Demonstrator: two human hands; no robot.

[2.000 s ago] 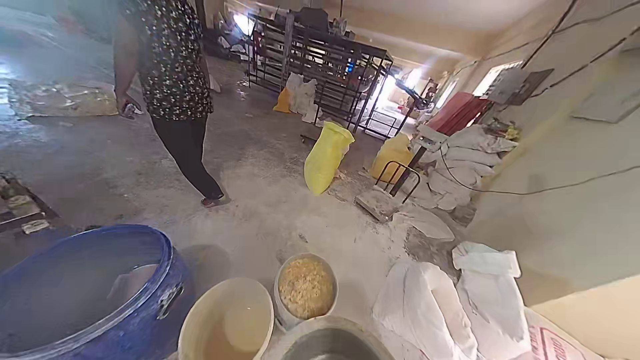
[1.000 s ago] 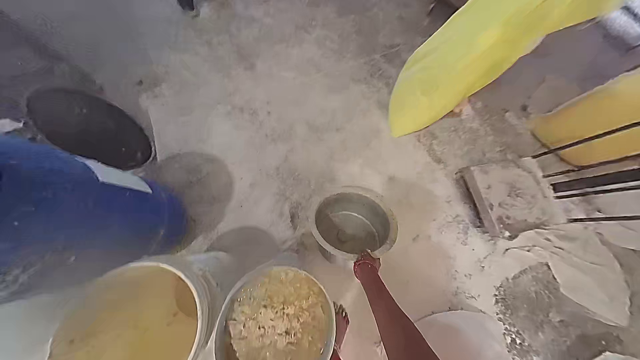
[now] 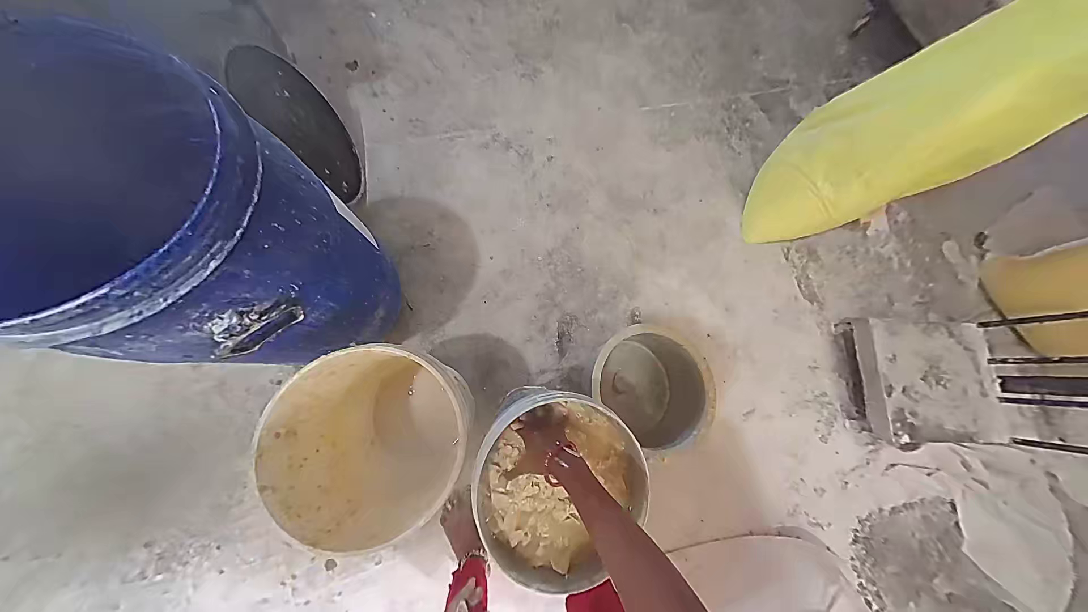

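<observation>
My right hand [image 3: 548, 446], with a red bangle at the wrist, reaches into a round bucket [image 3: 643, 501] of pale yellowish, wet-looking flakes or pieces. Its fingers are dark and partly lost among the pieces, so whether they grip any is unclear. Just right of the bucket a round metal pot [image 3: 701, 374] stands on the floor, with a little cloudy liquid visible inside. To the left is a larger off-white tub [image 3: 263, 476] holding cloudy liquid. At the bottom edge, by red cloth, shows what may be part of my left hand [image 3: 465, 597]; its fingers are unclear.
A big blue plastic drum [image 3: 331, 280] stands at the left, with a dark round lid or pan [image 3: 293, 119] behind it. A yellow sack [image 3: 901, 136] lies across the upper right. A dusty platform with metal bars [image 3: 926, 374] is at the right. A bare foot [image 3: 460, 523] is beside the bucket.
My right hand has let go of the metal pot, whose rim it held one second ago, and has moved left into the bucket of flakes. The view has tilted down since the earliest frame.
</observation>
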